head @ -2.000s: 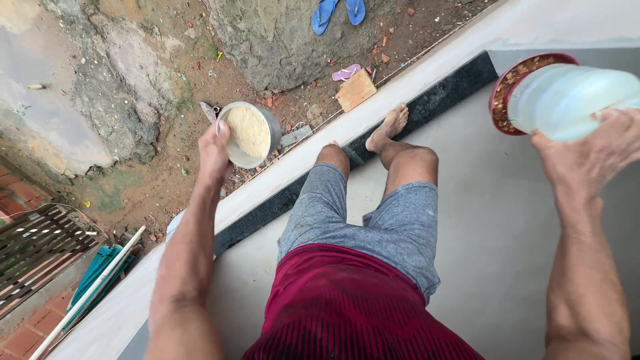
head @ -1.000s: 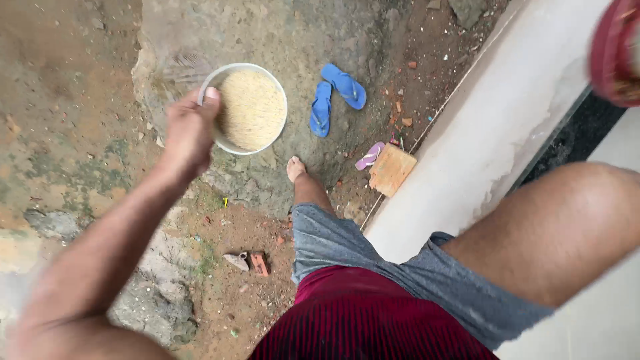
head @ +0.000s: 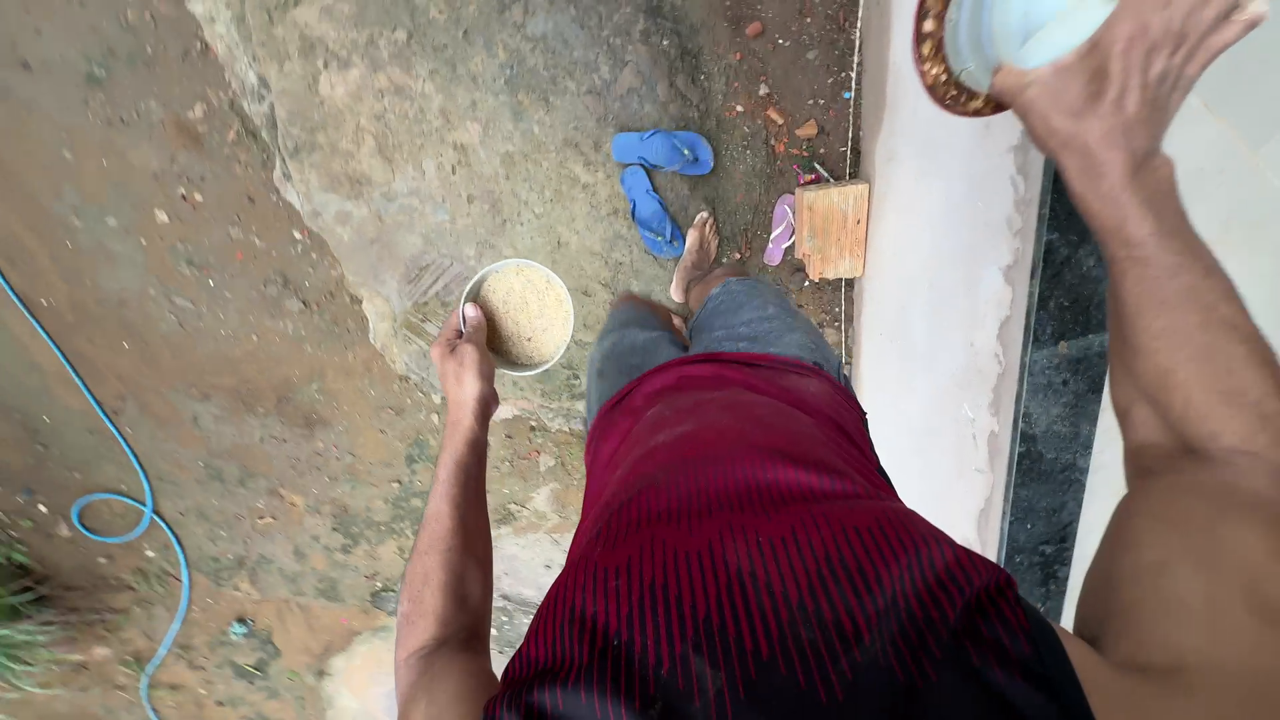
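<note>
My left hand (head: 467,350) grips the near-left rim of a round metal pot (head: 570,320), its thumb over the edge. Pale yellowish meal (head: 524,314) fills much of the pot, which I hold above the rough ground. At the upper right my right hand (head: 1110,90) is spread over a translucent whitish container (head: 975,40), thumb at its side. That container has a dark red rim or base with brown bits (head: 937,60), and the frame's top edge cuts it off. It is over the pale ledge.
Blue flip-flops (head: 662,151) lie on the rock beside my bare foot. A purple flip-flop (head: 780,230) touches a hollow clay brick (head: 833,230) by the ledge (head: 910,300). A dark stone sill (head: 1060,370) runs along the ledge. A blue hose (head: 120,437) curls on the dirt at left.
I have stepped from the pale floor past the sill down onto the ground, and the view has shifted with me. The pot and the whitish container have come along in my hands.
</note>
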